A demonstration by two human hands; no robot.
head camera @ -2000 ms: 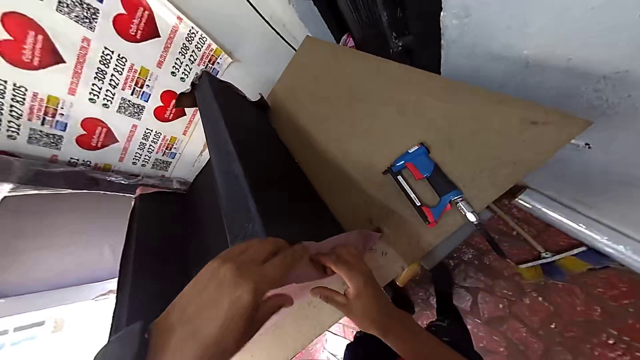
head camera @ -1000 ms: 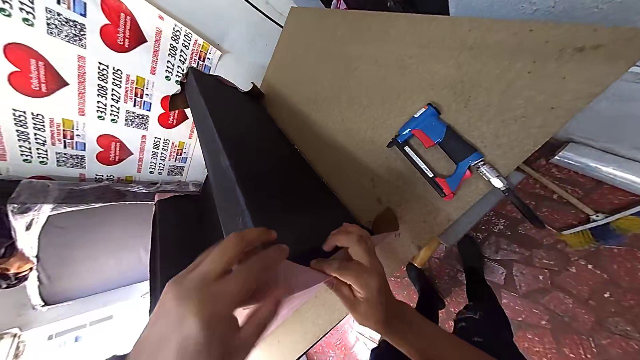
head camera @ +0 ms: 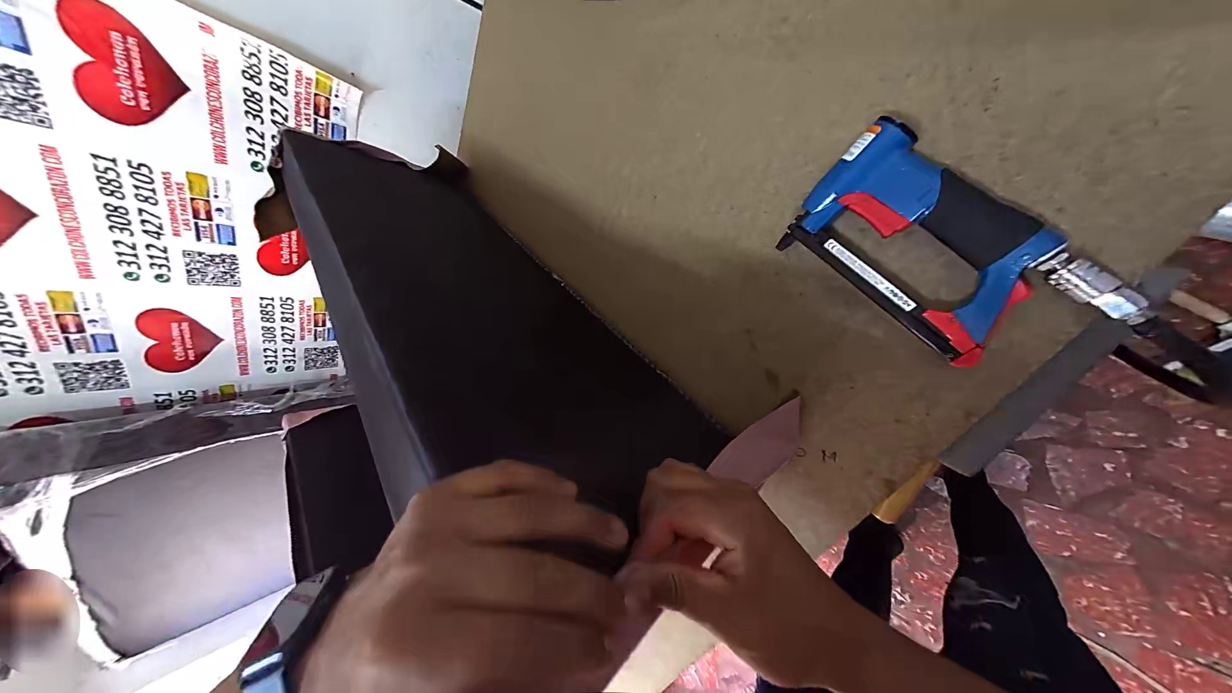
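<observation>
A long piece covered in black upholstery material [head camera: 481, 308] lies on a tan board [head camera: 654, 115]. At its near end my left hand [head camera: 481, 577], with a dark watch on the wrist, presses on the covering with bent fingers. Beside it my right hand [head camera: 722, 568] pinches the edge of the covering, whose pinkish underside [head camera: 765, 448] shows as a flap past the fingers. The left fingertips are partly blurred. A blue and black pneumatic stapler [head camera: 914, 231] with red parts lies on the board to the right, joined to an air hose by a metal coupling.
Printed sheeting with red hearts [head camera: 173, 337] hangs or lies at the left. Below it are a grey padded panel [head camera: 183, 539] and another black covered piece [head camera: 332, 481]. A blurred part of a person shows at the left edge. Dark-clothed legs [head camera: 1001, 577] stand on red stone flooring [head camera: 1136, 520].
Both hands have stayed at the near end of the black piece, and their fingers have shifted along the covering. The view has moved closer to the work.
</observation>
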